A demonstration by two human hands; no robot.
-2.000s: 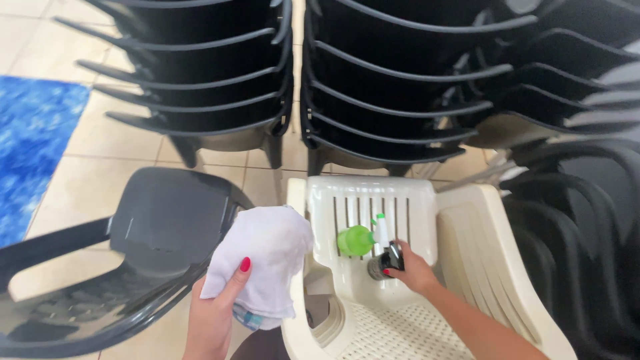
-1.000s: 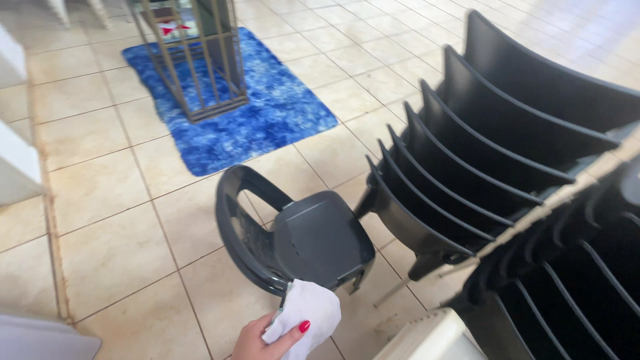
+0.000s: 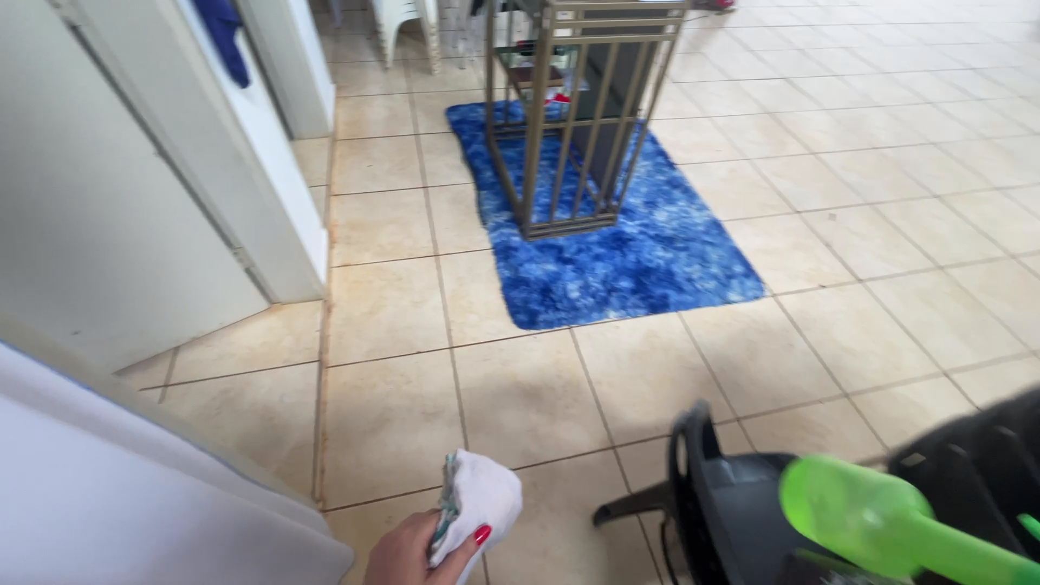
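Note:
My left hand grips a folded white cloth with a greenish edge, low in the view, over the tiled floor. At the lower right a translucent green plastic bottle lies on its side in the air, its narrower end running off the right edge. Below it a dark, blurred item shows in part. My right hand is outside the view. Behind the bottle stands a black plastic chair.
A metal-barred stand rests on a blue shaggy rug ahead. Stacked black chairs are at the right. At the left are a white door and a pale surface. White plastic chairs stand farther back.
The view has swung left, away from the cream chair where my right hand held a dark bottle beside the green one. The green bottle is now up near the camera. My left hand keeps the cloth.

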